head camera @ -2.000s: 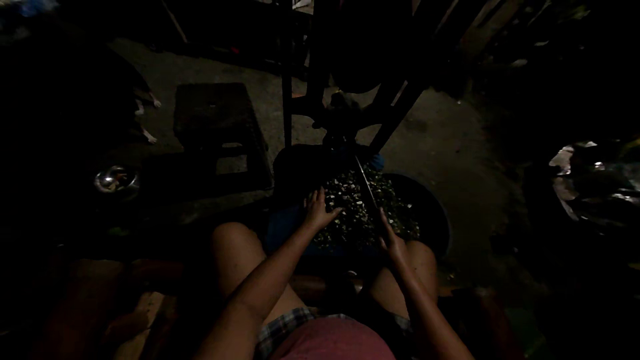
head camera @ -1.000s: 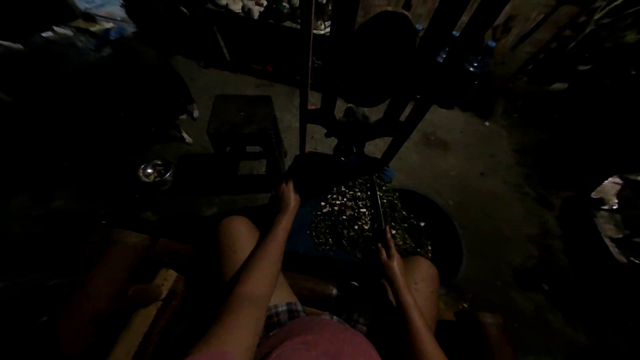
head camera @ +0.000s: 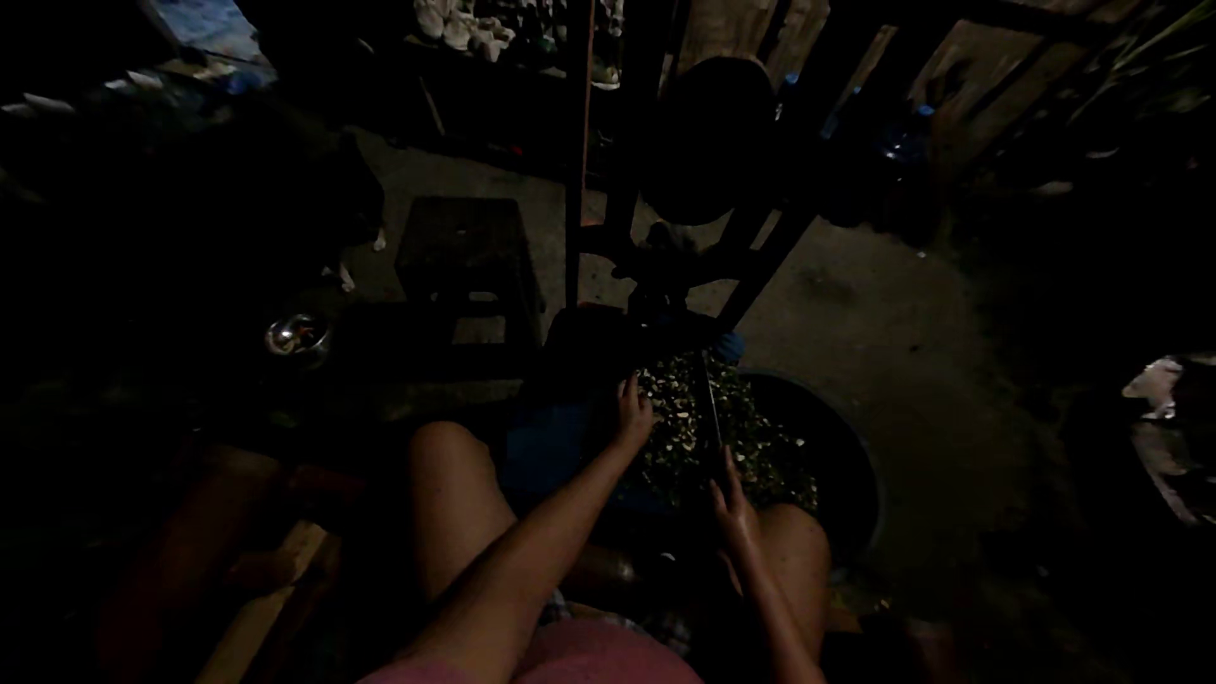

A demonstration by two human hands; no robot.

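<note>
The scene is very dark. A long thin blade, probably a large knife, points away from me, its handle in my right hand. Beneath and around it lies a heap of chopped green and pale plant bits, beside and partly over a wide dark round tub. My left hand is at the left edge of the heap, its fingers apart, with nothing seen in it. A blue surface shows left of the heap. The blade's far end reaches the foot of a dark upright frame.
A dark stool stands ahead on the left, with a shiny metal bowl on the floor near it. An animal's pale paws show beyond the bowl. Shoes line a rack at the back. A crumpled shiny thing is at right.
My left hand went from the heap to its far left side, then back to the heap's left edge. My right hand stays on the handle. The view has tilted up somewhat.
</note>
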